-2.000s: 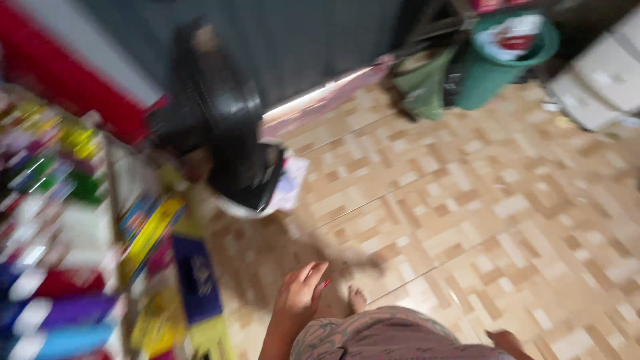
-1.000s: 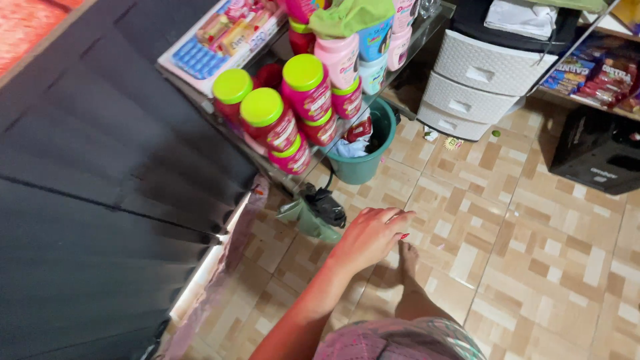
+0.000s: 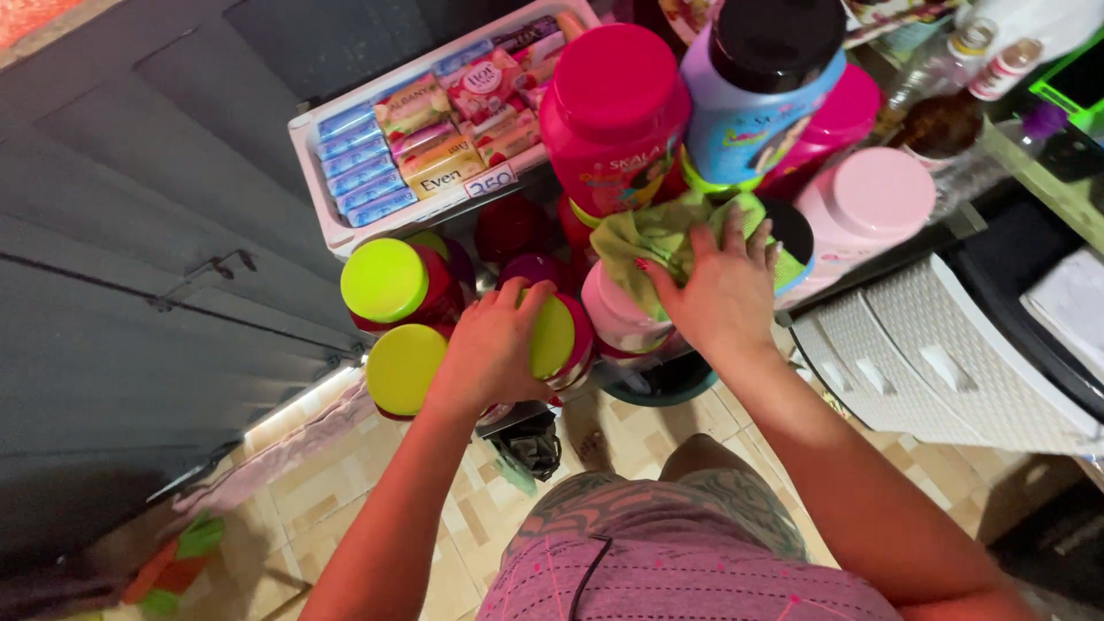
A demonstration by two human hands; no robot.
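Observation:
My left hand (image 3: 496, 345) rests on the lime-green lid (image 3: 552, 336) of a dark pink jar, its fingers curled over the lid's edge. Two more jars with lime-green lids (image 3: 385, 280) stand left of it. My right hand (image 3: 729, 289) lies on a crumpled green cloth (image 3: 660, 241), fingers spread, on top of a pale pink jar (image 3: 617, 306) and beside a dark-lidded one. Whether its fingers pinch the cloth cannot be told. Behind the cloth rise a large pink jar (image 3: 612, 121) and a light blue jar with a black lid (image 3: 759, 103).
A white tray of packaged soap bars (image 3: 444, 112) sits at the back left. Grey metal door panels (image 3: 155, 224) are at the left. Glass bottles (image 3: 949, 65) stand at the right, above a white drawer unit (image 3: 914, 354). A dark green bin (image 3: 664, 384) is below the shelf.
The view has moved in close over the shelf of jars. Both hands are now on it, the left on a jar lid and the right on the green cloth, which lay on the jars a second ago.

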